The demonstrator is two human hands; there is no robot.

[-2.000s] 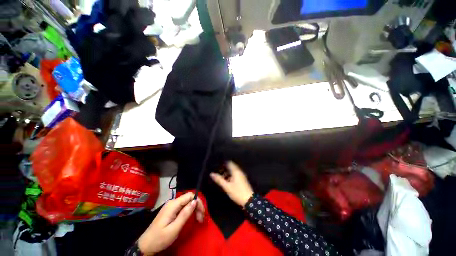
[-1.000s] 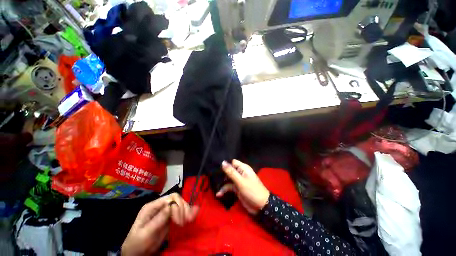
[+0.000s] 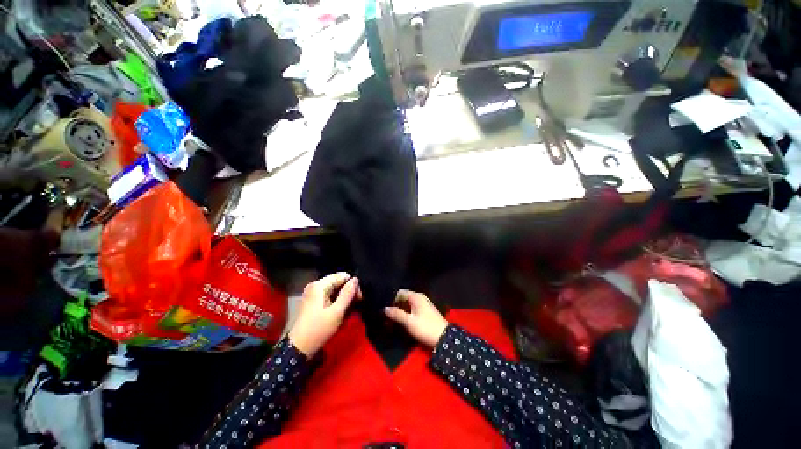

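Note:
A black garment piece (image 3: pixel 364 175) runs from under the needle area of the off-white sewing machine (image 3: pixel 562 66) over the table's front edge and down to the red apron (image 3: pixel 395 395) on my lap. My left hand (image 3: pixel 321 314) pinches the left edge of the cloth between thumb and fingers. My right hand (image 3: pixel 417 317) pinches the cloth at its right edge, level with my left hand. The fingertips are partly lost against the black cloth. The presser foot (image 3: pixel 416 92) is at the machine's left end, above the cloth's far end.
Left of my lap are a red plastic bag (image 3: pixel 154 254) and a printed red bag (image 3: pixel 233 294). A dark pile (image 3: pixel 233 92) lies at the table's left. A black pouch (image 3: pixel 488 99) and scissors (image 3: pixel 552 140) lie by the machine. White and pinkish-red bags (image 3: pixel 685 368) stand at the right.
My left hand has moved up and right from the lap to the cloth, and the thin black strip no longer stretches to it. My right hand stays near the cloth's lower part. The view has shifted.

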